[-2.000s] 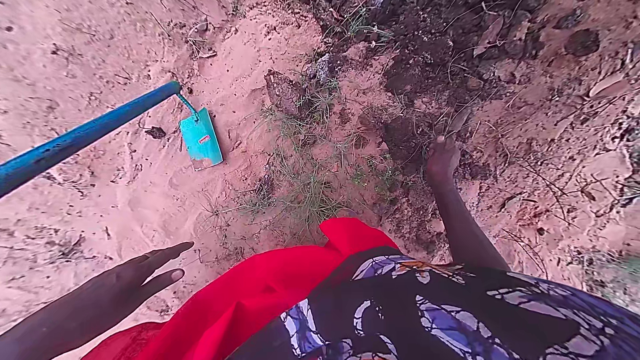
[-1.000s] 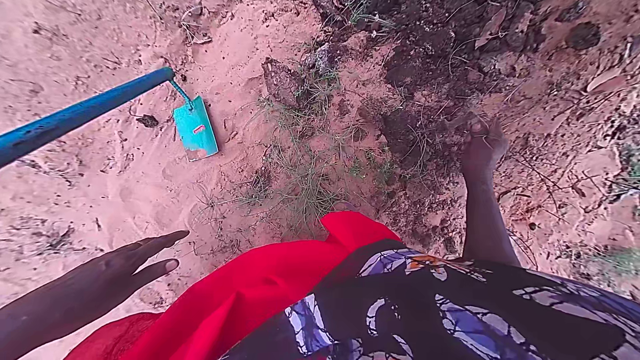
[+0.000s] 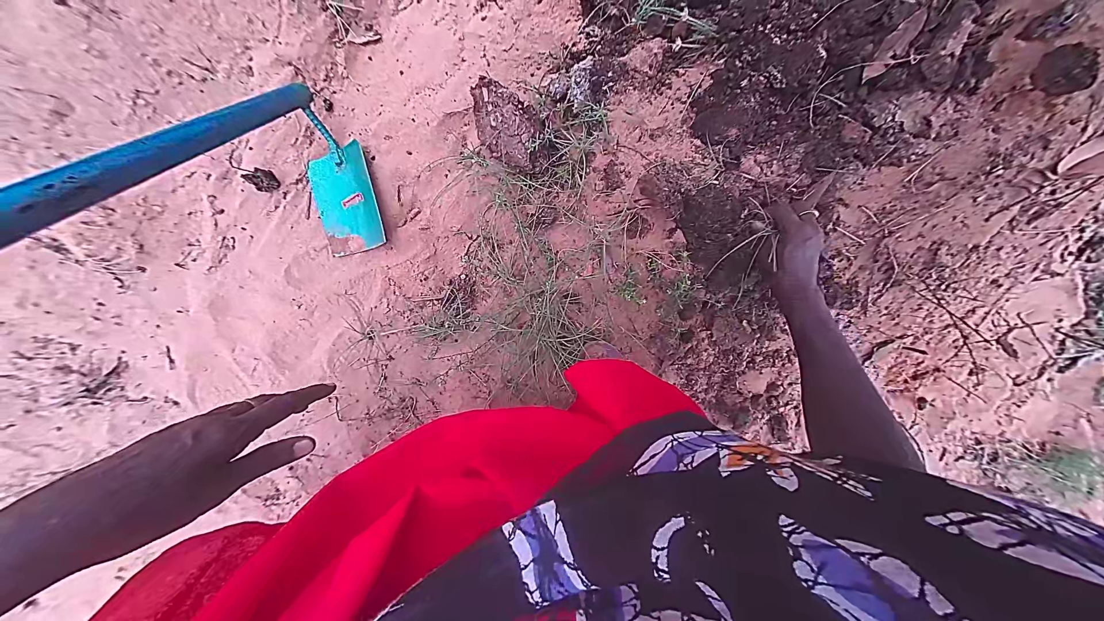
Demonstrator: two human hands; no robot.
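Note:
My left hand (image 3: 228,444) hangs over the sandy ground at the lower left, its fingers apart with nothing in them. At the right, my right hand (image 3: 795,241) reaches down to a dark clump of soil (image 3: 720,228), with dry grass stems or roots (image 3: 749,241) around its fingers. Whether the fingers grip the stems cannot be told. A garden hoe lies or hovers at the upper left, with a turquoise metal blade (image 3: 348,198) resting near the sand and a blue handle (image 3: 155,155) running out at the left edge.
Grass tufts (image 3: 543,332) grow in the middle, just ahead of my red garment (image 3: 466,466) and patterned cloth (image 3: 690,535). A brown clod (image 3: 504,122) lies above them. Dark loose soil (image 3: 776,95) spreads at the upper right, with dry leaves and twigs (image 3: 957,319) near it.
My right hand has moved from bare-looking soil toward the dark clump and stems on its left since one second ago. My left hand stays spread at the lower left.

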